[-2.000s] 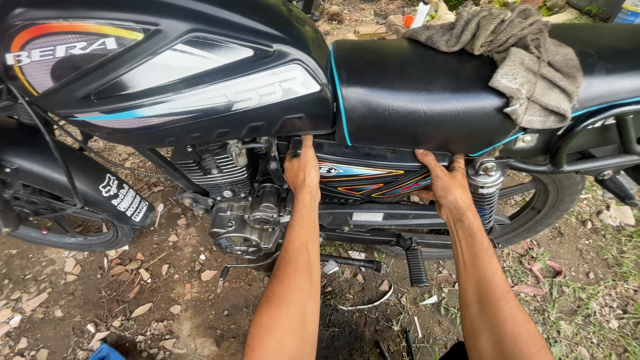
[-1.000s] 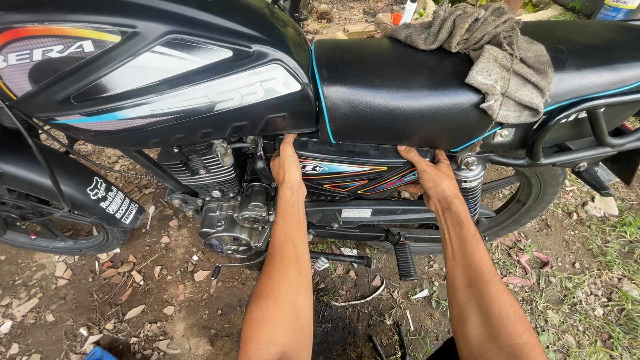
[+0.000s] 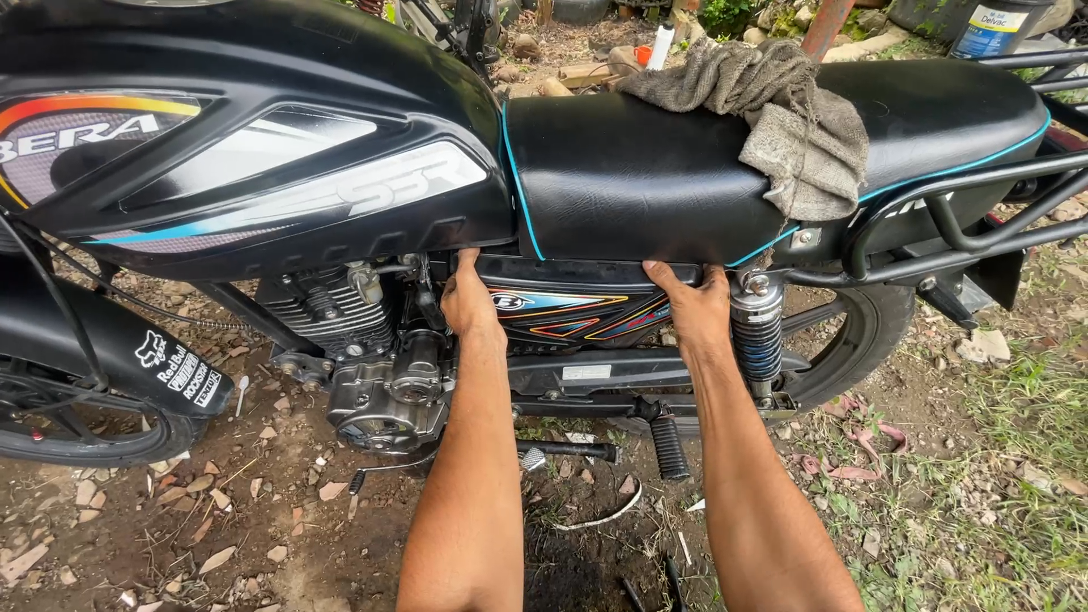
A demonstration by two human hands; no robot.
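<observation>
A black motorcycle side cover (image 3: 586, 297) with orange, blue and red decals sits under the front of the black seat (image 3: 629, 178). My left hand (image 3: 473, 299) is at the cover's front end, its thumb up by the lower edge of the fuel tank (image 3: 280, 153); its other fingers are hidden. At the rear end, beside the shock absorber (image 3: 756, 336), my right hand (image 3: 699, 304) grips the cover, with the thumb on its top edge and the other fingertips mostly behind it. A crumpled grey cloth (image 3: 803, 149) lies over the seat.
The engine (image 3: 387, 399) is left of my left forearm. Below the cover are a rubber footpeg (image 3: 670, 446) and a kick lever or similar bar (image 3: 569, 449). The rear rack (image 3: 977, 229) stands at the right. Stones and a white spoon (image 3: 242, 395) lie on the dirt.
The view has shifted somewhat. Both hands stay at the two ends of the side cover, with no plain change in their hold.
</observation>
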